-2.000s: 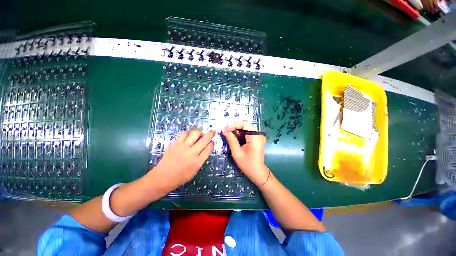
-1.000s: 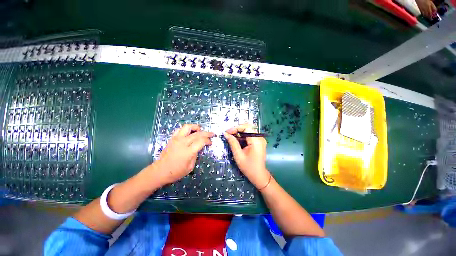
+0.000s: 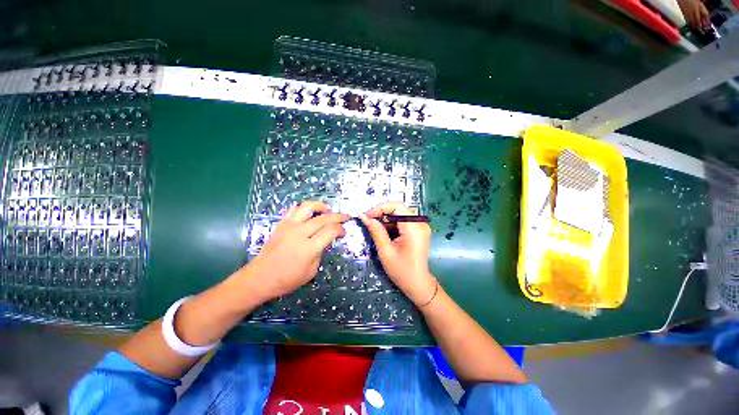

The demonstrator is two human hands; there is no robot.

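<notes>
A clear blister tray (image 3: 340, 304) full of small dark components lies in front of me. My left hand (image 3: 296, 247) is over its middle, thumb and fingertips pinched together on a tiny piece, mostly hidden by the fingers. My right hand (image 3: 403, 247) holds dark tweezers (image 3: 407, 218), a thin pen-like tool pointing left. Its fingertips nearly meet my left fingertips. A row of dark tailed components (image 3: 312, 96) shows along the tray's upper part, over the white strip. Small loose black parts (image 3: 468, 194) lie scattered on the green surface right of the tray.
More clear trays (image 3: 77, 203) of components lie at the left. A yellow bin (image 3: 622, 219) at the right holds white, patterned and amber sheets. A grey post (image 3: 660, 87) crosses the upper right. Another person's hand (image 3: 694, 14) shows at the top right corner.
Over the last second the hands have stayed nearly in place, with the fingertips still close together. Since two seconds ago, my left fingers have shifted slightly and closed more. The view has moved a little.
</notes>
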